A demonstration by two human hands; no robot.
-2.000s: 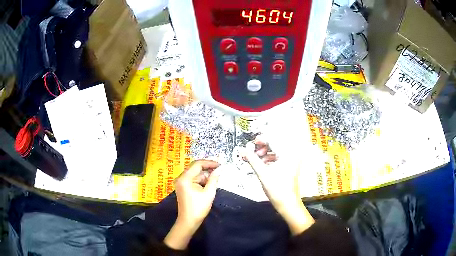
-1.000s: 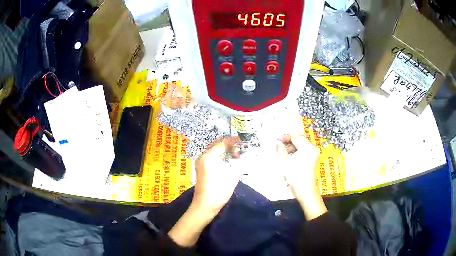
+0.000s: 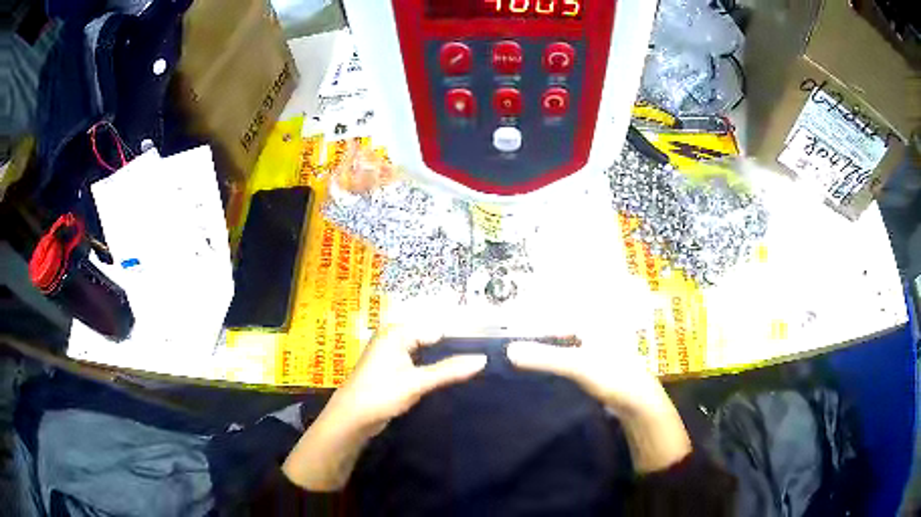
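A dark navy garment (image 3: 495, 434) lies over my lap and up onto the table's front edge. My left hand (image 3: 389, 379) holds its top edge from the left, thumb on the cloth. My right hand (image 3: 596, 379) holds the same edge from the right, thumb pointing inward. The fingers are partly hidden under the cloth. The white button machine (image 3: 507, 136) with a red and dark panel stands just beyond. Its lower die (image 3: 498, 287) shows under the head, a little beyond the cloth edge, with nothing of the garment on it.
Small silvery pieces lie in a left pile (image 3: 414, 247) and a right pile (image 3: 697, 227). A black phone (image 3: 271, 257) and white paper slips (image 3: 167, 252) lie left. Yellow-black handled tools (image 3: 687, 136) lie behind the right pile. Cartons stand left (image 3: 237, 86) and right (image 3: 843, 111).
Both hands have moved back from the machine's die toward me and now hold the garment's edge, which is raised at the table front. The view has tilted down, so the panel sits higher.
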